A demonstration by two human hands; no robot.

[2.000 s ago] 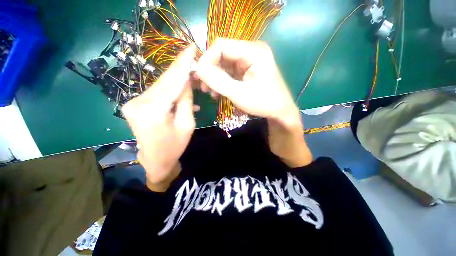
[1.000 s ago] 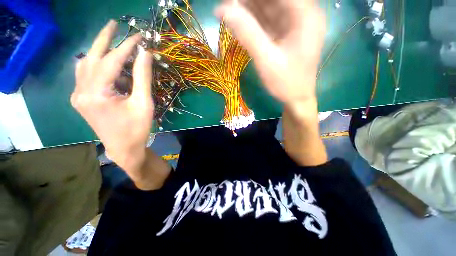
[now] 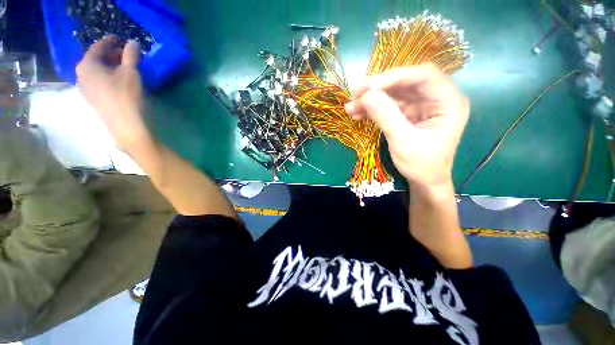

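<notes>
My left hand (image 3: 118, 87) is at the near edge of the blue parts bin (image 3: 172, 57), fingertips over the small black parts (image 3: 101, 20); whether it grips one is hidden. My right hand (image 3: 425, 121) is above the orange lead bundle (image 3: 367, 151), thumb and index fingertip together; I cannot tell whether a lead is between them. The bundle fans out at the top, with white connectors (image 3: 372, 189) clustered at its near end and more at its far end (image 3: 431, 23). A tangled pile of black parts and white connectors (image 3: 266, 124) lies left of it.
A white sheet (image 3: 67, 121) lies below the bin. Loose wires (image 3: 519, 121) and larger white connectors (image 3: 593, 74) are at the right of the green bench (image 3: 222, 162). A person's khaki-clothed legs (image 3: 54, 222) are at left, and another person's pale clothing (image 3: 590, 256) is at right.
The view has shifted left, showing more of the bin. My left hand has moved from beside the pile to the bin. My right hand has come down over the bundle, its thumb and finger closing together.
</notes>
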